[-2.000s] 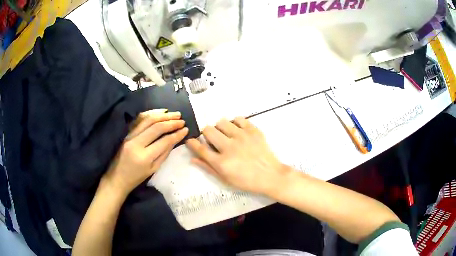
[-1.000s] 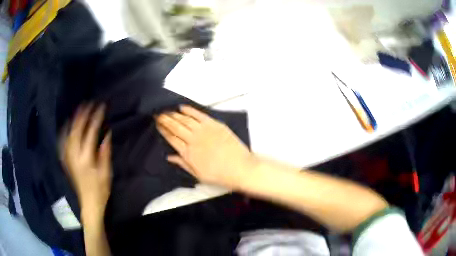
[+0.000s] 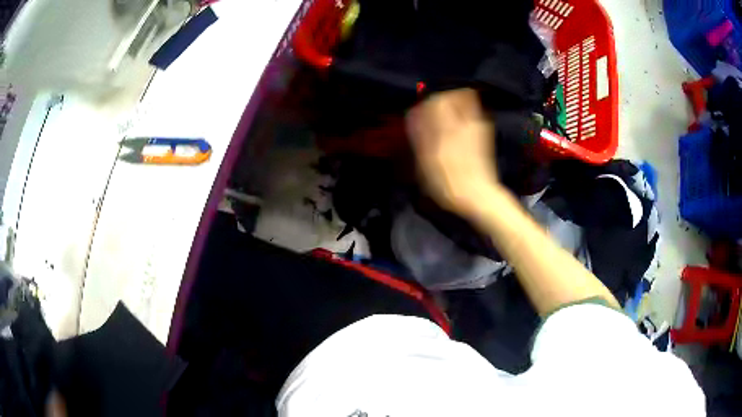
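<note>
My right hand (image 3: 451,147) is blurred. It is over black cloth pieces (image 3: 456,41) in a red plastic basket (image 3: 604,98); its fingertips are hidden or unclear, so I cannot tell whether it grips any cloth. Only a small skin-coloured bit of my left hand (image 3: 56,404) shows at the bottom left edge, beside a black garment panel (image 3: 114,362) on the white sewing table (image 3: 138,269). The thread snips (image 3: 167,151), with orange and blue handles, lie on the table.
A navy scrap (image 3: 184,37) lies near the machine. The table edge curves down past my lap. Cloth heaps and dark scraps lie on the floor below the basket. Blue baskets (image 3: 712,183) and a red plastic frame (image 3: 691,305) are at the far right.
The view has swung right, away from the needle. My right hand has left the black panel on the table and is at the red basket. My left hand is now almost out of view.
</note>
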